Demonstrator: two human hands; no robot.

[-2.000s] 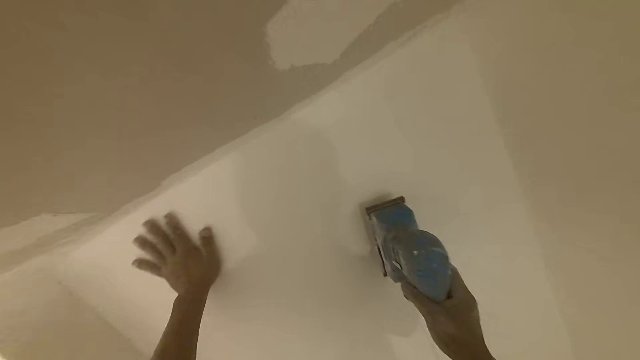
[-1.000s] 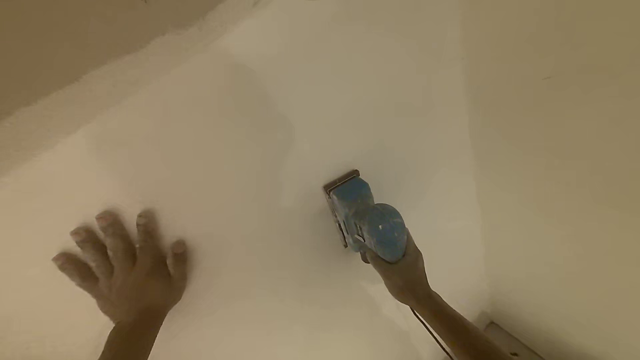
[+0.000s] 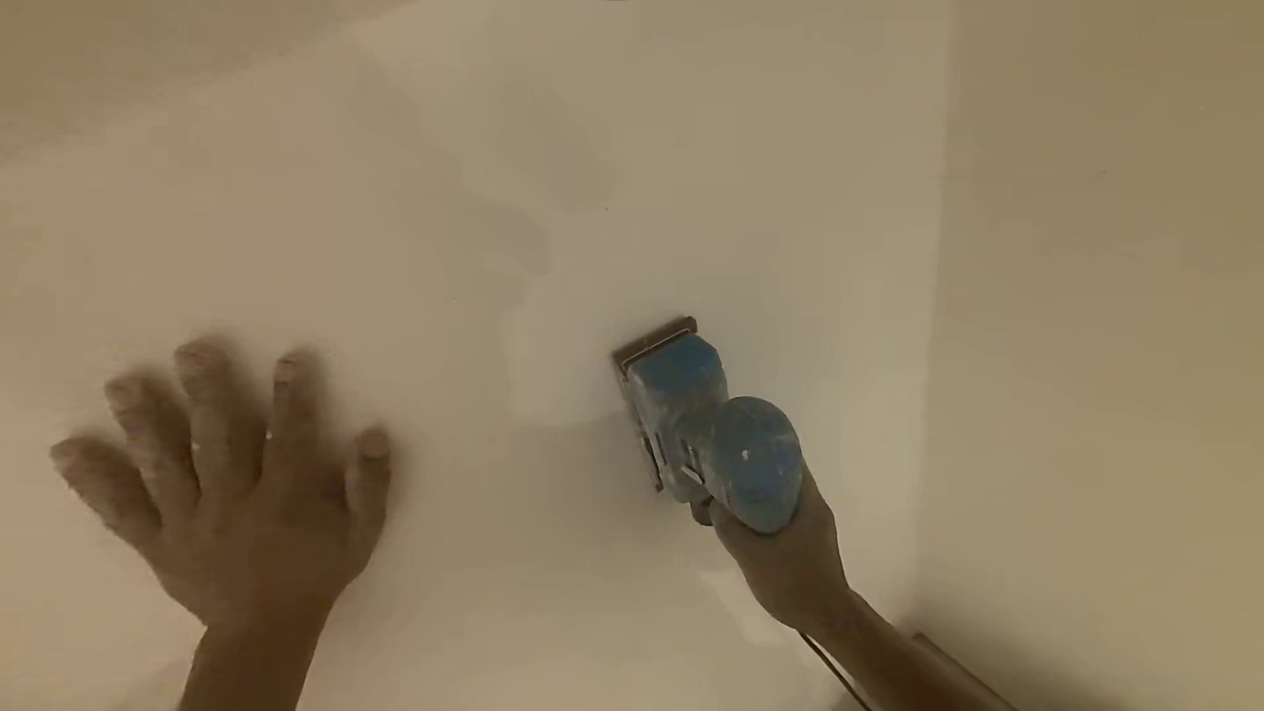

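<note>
With its fingers spread, my left hand lies against the pale plastered surface at the lower left and holds nothing. My right hand grips a blue electric sheet sander right of the middle, its flat pad against the same surface. The sander's body is smeared with pale dust. Part of my right hand's fingers is hidden behind the tool's rounded end. A thin dark cord runs down beside my right wrist.
A corner line on the right divides the surface from an adjoining wall. A darker, rougher band crosses the upper left. Near the bottom right, a brown edge shows beside my forearm. Uneven lighter and darker patches mark the plaster.
The view has shifted a lot, nearer to the right-hand corner. My left hand remains spread on the surface, and my right hand has kept hold of the sander throughout.
</note>
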